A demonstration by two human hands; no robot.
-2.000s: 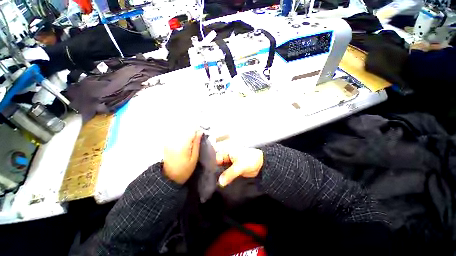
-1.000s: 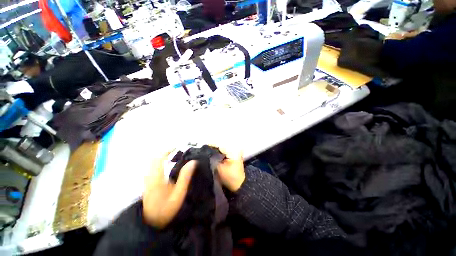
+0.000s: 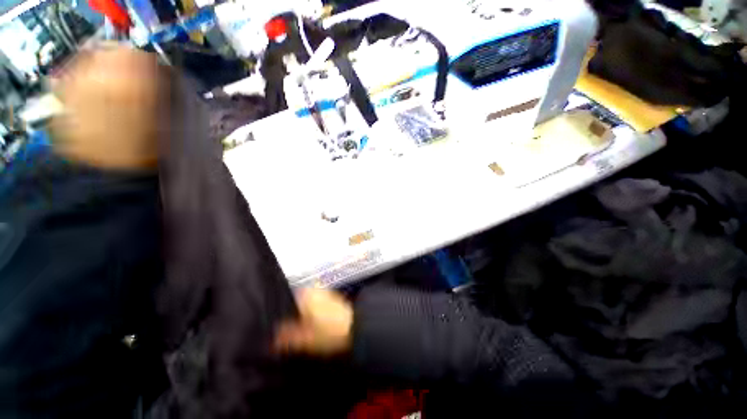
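A dark grey-brown garment piece (image 3: 209,229) hangs stretched between my hands, over the left part of the white table. My left hand (image 3: 110,106) is raised at the upper left, blurred, at the top edge of the cloth; its fingers cannot be made out clearly. My right hand (image 3: 319,322) is low, just in front of the table's front edge, blurred, and grips the cloth's right edge. The white sewing machine (image 3: 524,90) stands behind, with its needle area (image 3: 342,146) away from the cloth.
A large crumpled dark garment pile (image 3: 647,270) lies right of my lap. Black straps (image 3: 443,74) hang round the machine head. A dark flat packet (image 3: 421,125) is by the machine. More dark cloth (image 3: 655,53) lies at the upper right.
My left hand has moved up and far left, spreading the bunched cloth out. My right hand has moved down and a little left, staying on the cloth.
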